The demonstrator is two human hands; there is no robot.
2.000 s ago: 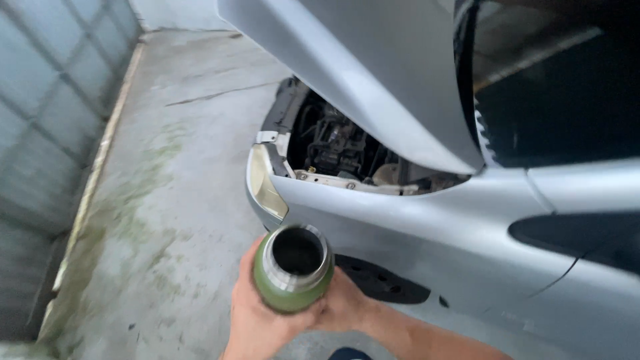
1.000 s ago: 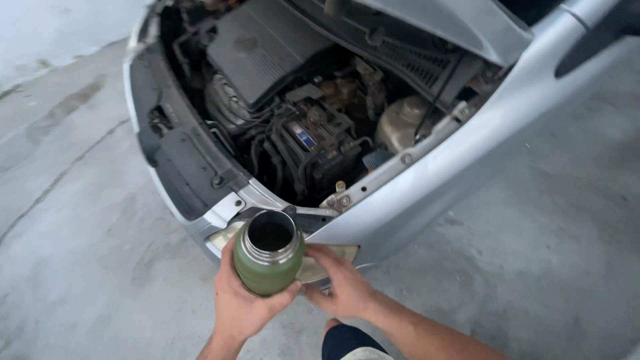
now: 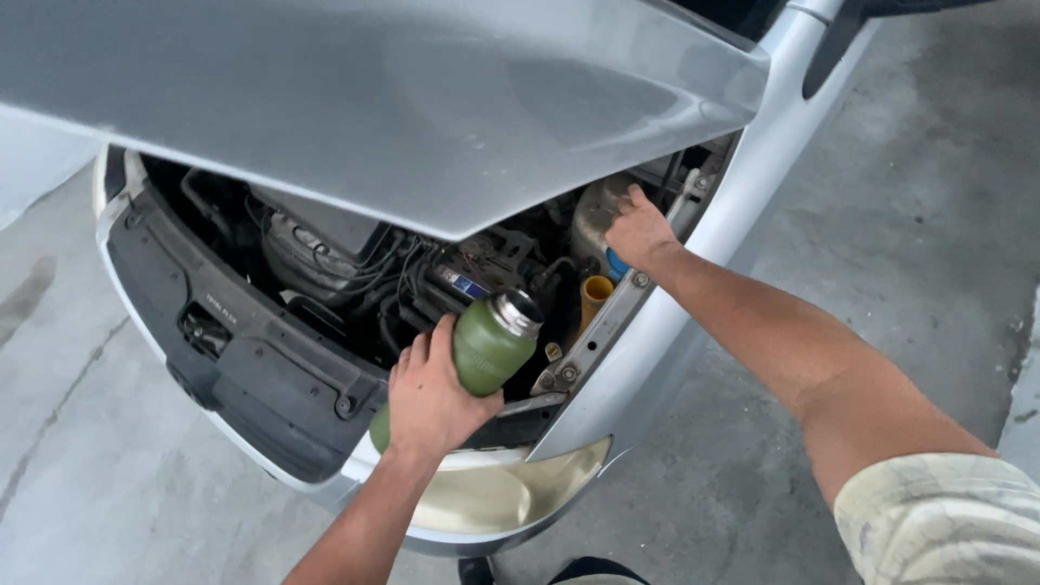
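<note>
My left hand (image 3: 439, 398) is wrapped around a green metal bottle (image 3: 491, 349), which tilts up and to the right over the front of the engine bay, its steel mouth uncovered. The mouth points toward a yellow filler neck (image 3: 595, 291) that stands open by the inner fender rail. Just beyond the neck, my right hand (image 3: 642, 227) reaches in beside the strut tower (image 3: 597, 213), fingers curled; whether it holds anything is hidden. Partly under that hand is a blue cap (image 3: 617, 264).
The raised silver hood (image 3: 390, 106) hangs low over the engine bay. A headlight (image 3: 512, 491) and the silver fender (image 3: 715, 268) border the bay. The black front panel (image 3: 268, 390) lies left of the bottle. Concrete floor surrounds the car.
My right hand has left the bottle and reached into the engine bay near the blue cap. The bottle, upright before, is now tilted in my left hand. The view has shifted.
</note>
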